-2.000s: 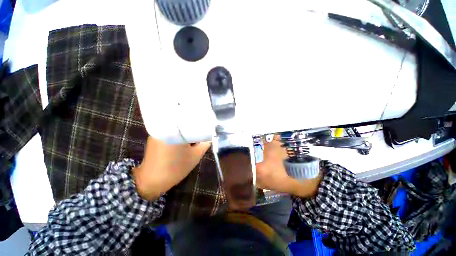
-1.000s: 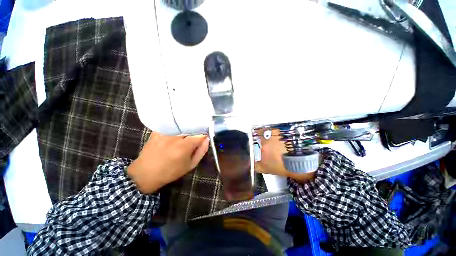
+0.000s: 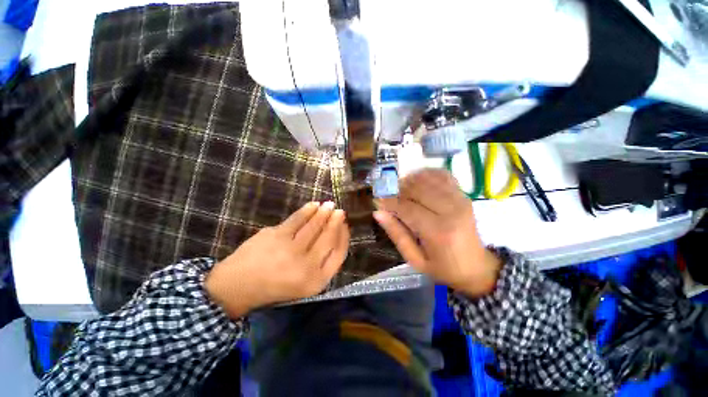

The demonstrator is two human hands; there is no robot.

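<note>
A dark plaid panel (image 3: 178,155) with thin cream checks lies on the white table, its right part under the needle area of the sewing machine (image 3: 466,46). My left hand (image 3: 283,260) lies palm down on the panel, left of and below the needle, fingertips pressing the cloth. My right hand (image 3: 435,225) is right of the needle area, thumb and fingers at a narrow dark piece (image 3: 360,213) by the panel's edge. A shiny upright guard (image 3: 359,93) hides the needle and part of the cloth. Whether my right fingers grip cloth is unclear.
Green and yellow scissor handles (image 3: 501,170) and a slim black tool (image 3: 536,186) lie right of my right hand. A flat black case (image 3: 621,186) is farther right. More plaid cloth (image 3: 35,139) is at the far left. Dark bundles (image 3: 652,318) and blue crates sit below right.
The view has shifted, so the machine head sits higher and the needle area and scissor handles show. Both hands are now more visible, below the head; my left hand's fingers are extended on the cloth.
</note>
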